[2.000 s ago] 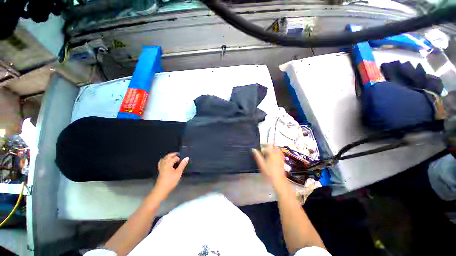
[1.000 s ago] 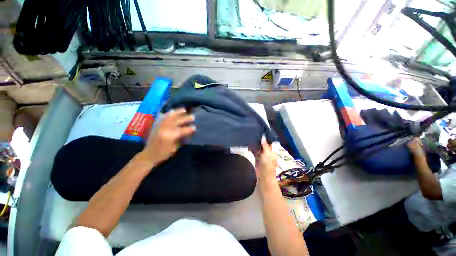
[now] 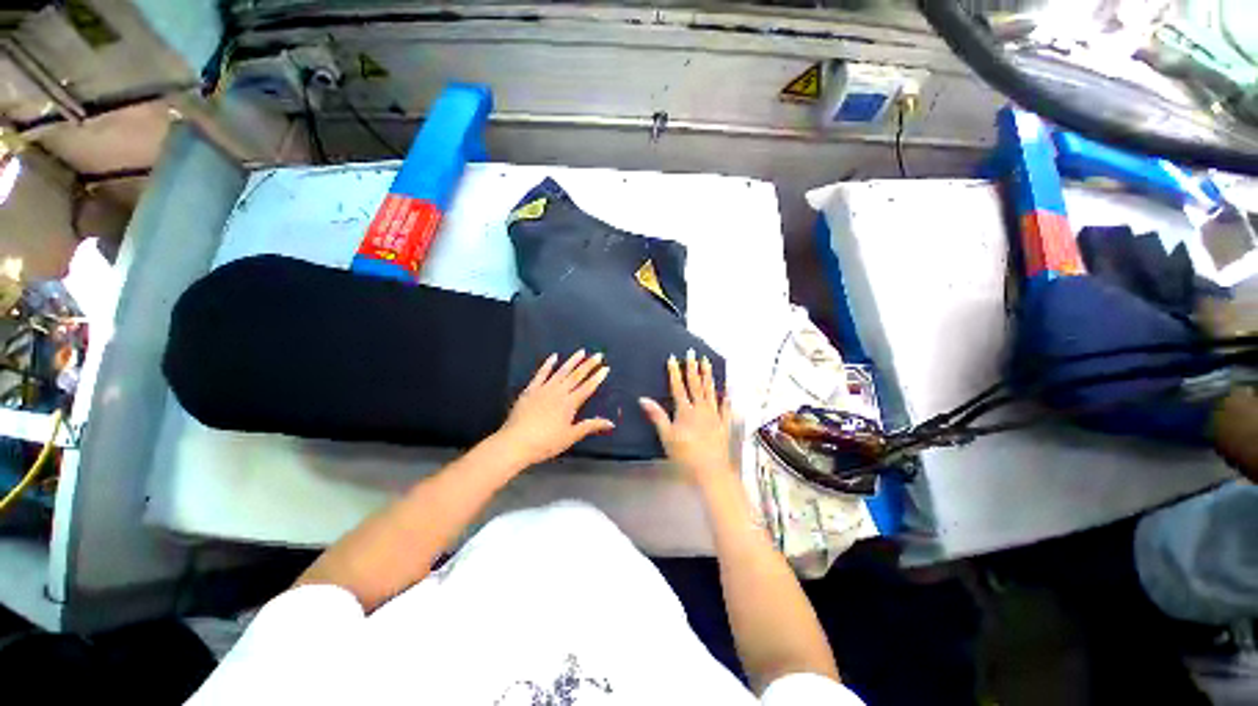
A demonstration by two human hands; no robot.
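A dark grey garment [image 3: 607, 297] lies over the right end of the black padded buck [image 3: 345, 352]. Its far part spreads beyond the buck onto the white table cover, with two small yellow triangular pieces [image 3: 653, 281] showing. My left hand [image 3: 556, 404] lies palm down on the garment, fingers spread, near the buck's front edge. My right hand [image 3: 694, 414] lies flat on the garment's right part, fingers apart. Neither hand grasps anything.
A steam iron [image 3: 821, 444] rests on a crumpled patterned cloth [image 3: 800, 361] at the right table edge, its hoses running right. A blue support arm [image 3: 431, 179] stands behind the buck. A person's arm [image 3: 1237, 430] is beside the neighbouring navy buck [image 3: 1104, 338].
The garment was lifted off the buck a second ago and now lies on it again, yellow pieces showing. Both hands have come down onto it, fingers spread.
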